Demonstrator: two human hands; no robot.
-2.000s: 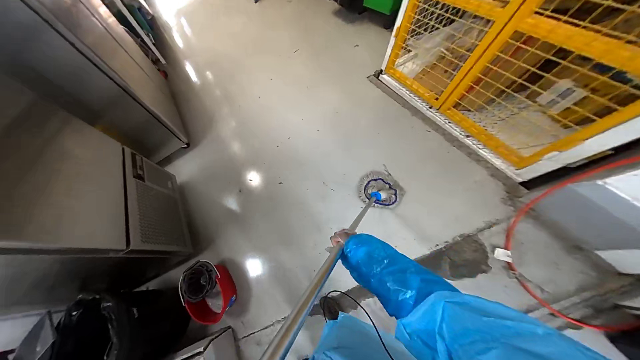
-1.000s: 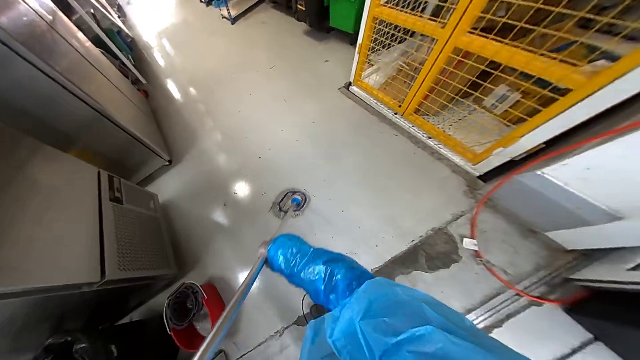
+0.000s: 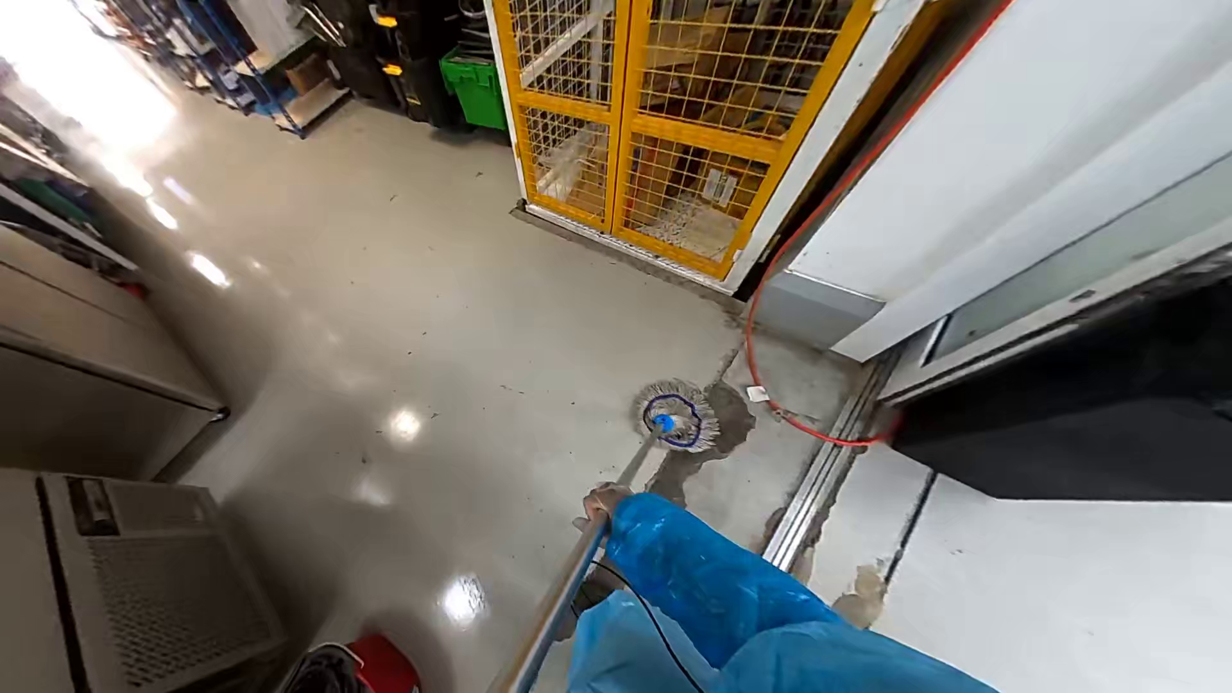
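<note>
My right hand, below a blue plastic sleeve, is closed around the metal pole of a mop. The pole runs from the bottom edge up to a blue joint on the round mop head, whose grey strands lie spread on the floor. The head rests beside a dark, worn patch in the floor coating. My left hand is not in view.
A yellow mesh cage door stands ahead, with a green crate to its left. A red hose curves by the white wall and a metal floor track. A red bucket and a steel appliance are lower left.
The mop head has moved right across the floor to the dark patch, with my right hand still on the pole. The view has swung, showing more of the doorway at right.
</note>
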